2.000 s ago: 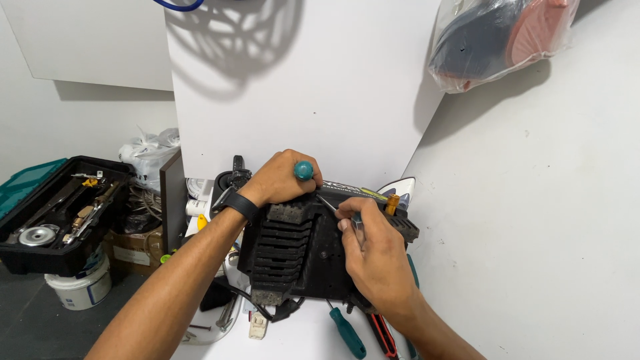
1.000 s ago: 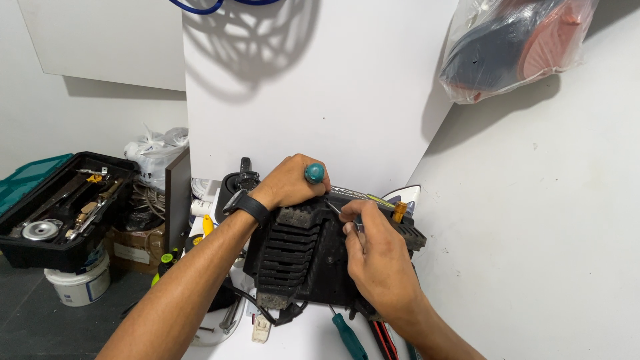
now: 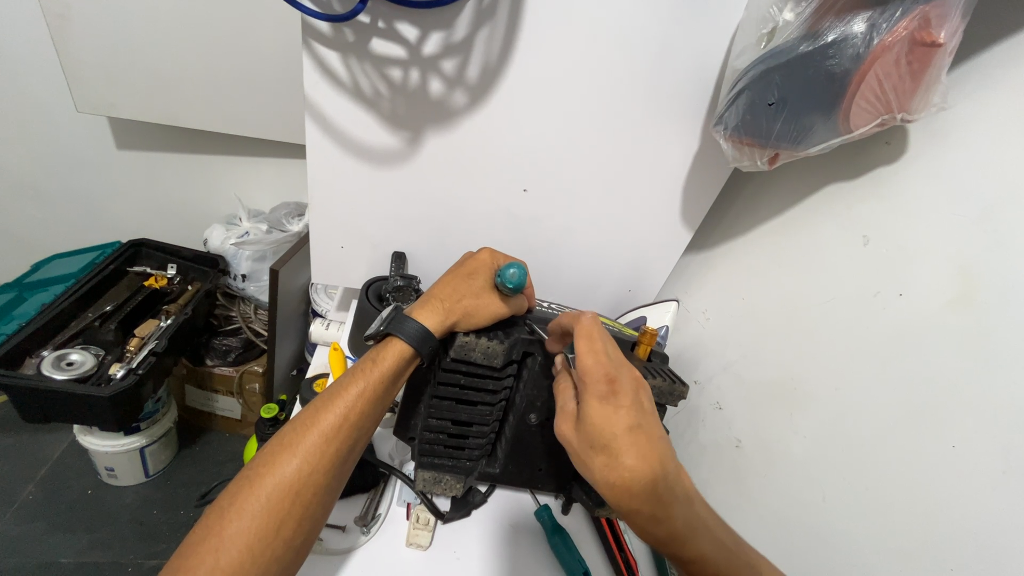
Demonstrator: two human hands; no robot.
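A black plastic machine housing [image 3: 544,416] with ribbed vents and a brass fitting [image 3: 646,342] at its right lies on the white table. My left hand [image 3: 480,292] is closed around a screwdriver with a teal handle [image 3: 511,278] at the housing's far edge. Just right of it, my right hand [image 3: 604,392] has its thumb and fingers pinched near a thin metal shaft [image 3: 538,328] at that edge; the fingers hide what they grip. A black cable [image 3: 408,480] comes out at the near left of the housing.
Near the housing lie another teal screwdriver [image 3: 560,540], a red and black tool [image 3: 614,544] and a white connector [image 3: 421,528]. An open toolbox [image 3: 104,400] stands on a white bucket [image 3: 132,448] at left. A plastic-wrapped item [image 3: 832,88] hangs upper right; a clothes iron [image 3: 664,316] is behind.
The view has shifted slightly. Both hands stay at the far edge of the housing, my left hand still on the teal-handled screwdriver.
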